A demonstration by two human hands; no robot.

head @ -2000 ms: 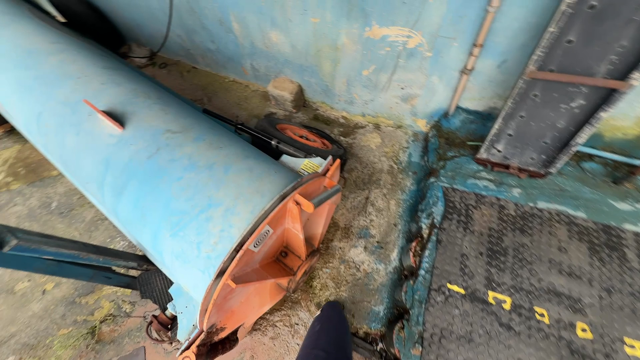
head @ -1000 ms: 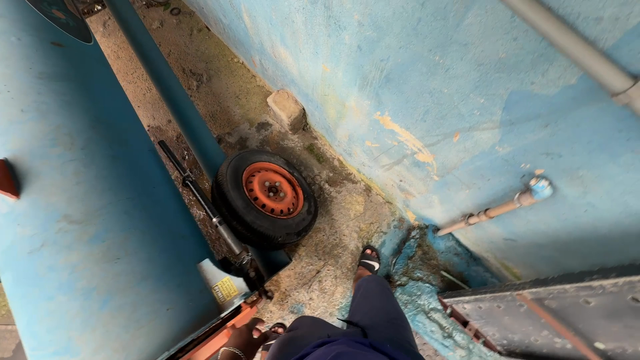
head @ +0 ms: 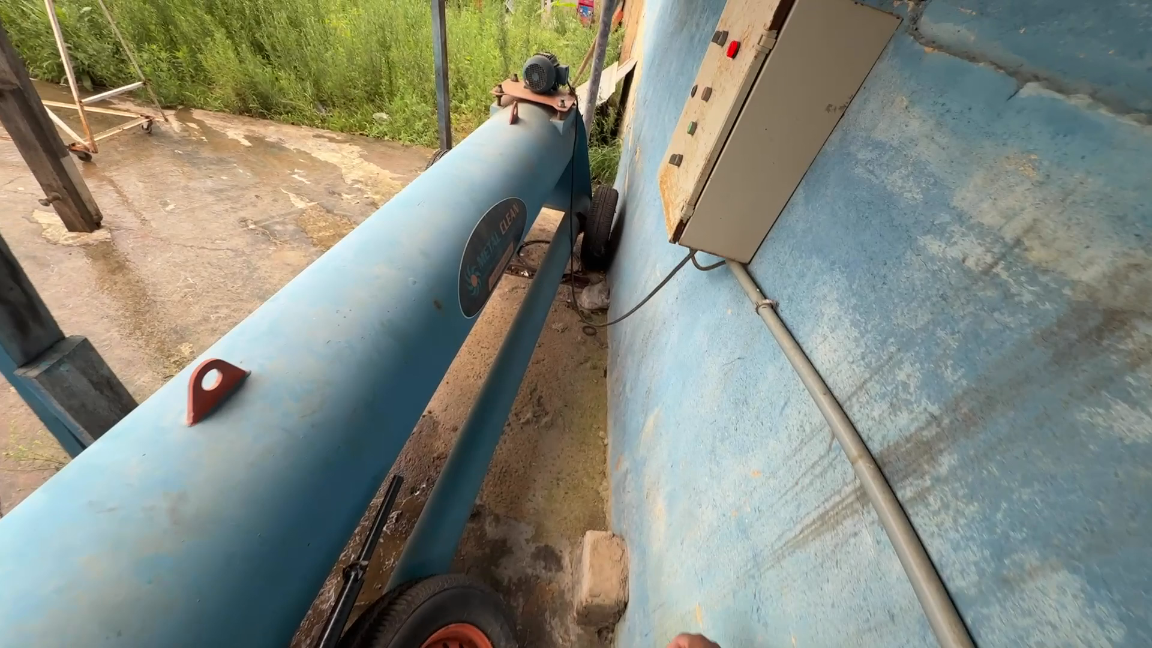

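Observation:
Only a sliver of skin, apparently my right hand, shows at the bottom edge, close to the foot of the blue wall; its fingers and whatever they hold are cut off. My left hand is out of view. A long blue steel cylinder runs from the lower left towards the back, with a red lifting lug and an oval maker's badge on it. At its far end sits an electric motor. Beneath the cylinder are a blue tube and a black rod.
A tyre with an orange rim lies low in the passage, left of a stone block by the wall. Another tyre stands farther back. A control box with a conduit hangs on the wall. A cable droops behind.
The view has swung up and along the cylinder. The hand with a bracelet, at the cylinder's orange end a second ago, is out of view, as are my legs and foot.

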